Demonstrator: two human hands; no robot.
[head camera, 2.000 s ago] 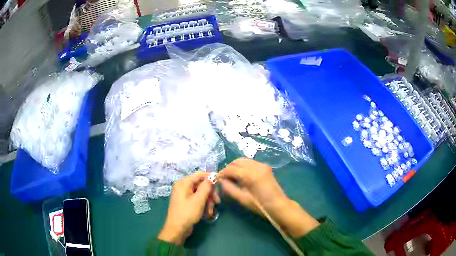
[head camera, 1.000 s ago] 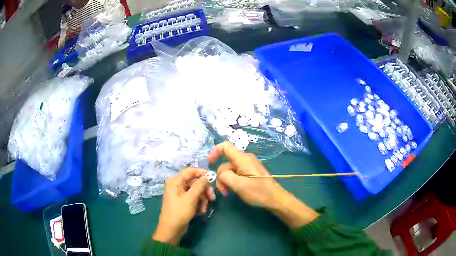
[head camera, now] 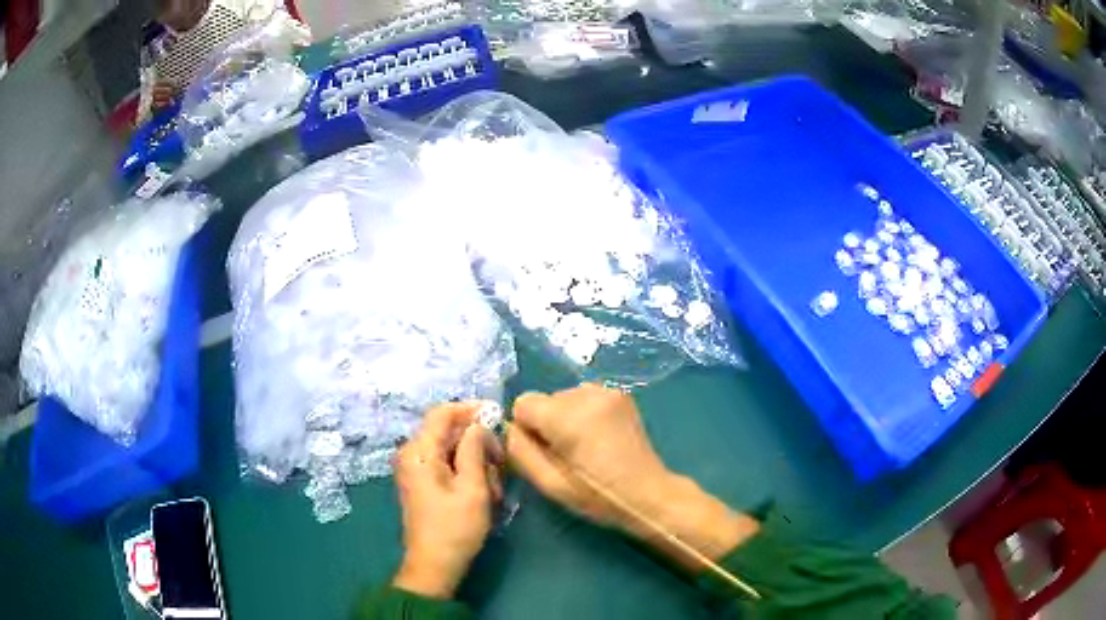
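My left hand holds a small white piece between thumb and fingertips, low in the middle of the view. Something clear shows below its fingers, too blurred to make out. My right hand grips a thin wooden stick, its near end at the white piece and its long end running back over my right wrist. The left parts bag has clear plastic pieces at its mouth. The right parts bag lies open with white pieces at its mouth.
A large blue tray with joined units stands at right. A small blue bin with a bag is at left, a phone at lower left. A blue rack, a person and pale racks are beyond; a red stool is at lower right.
The stick has swung from pointing right across the tray edge to slanting down over my right wrist. My right hand has turned and lowered beside the white piece, which my left hand still holds.
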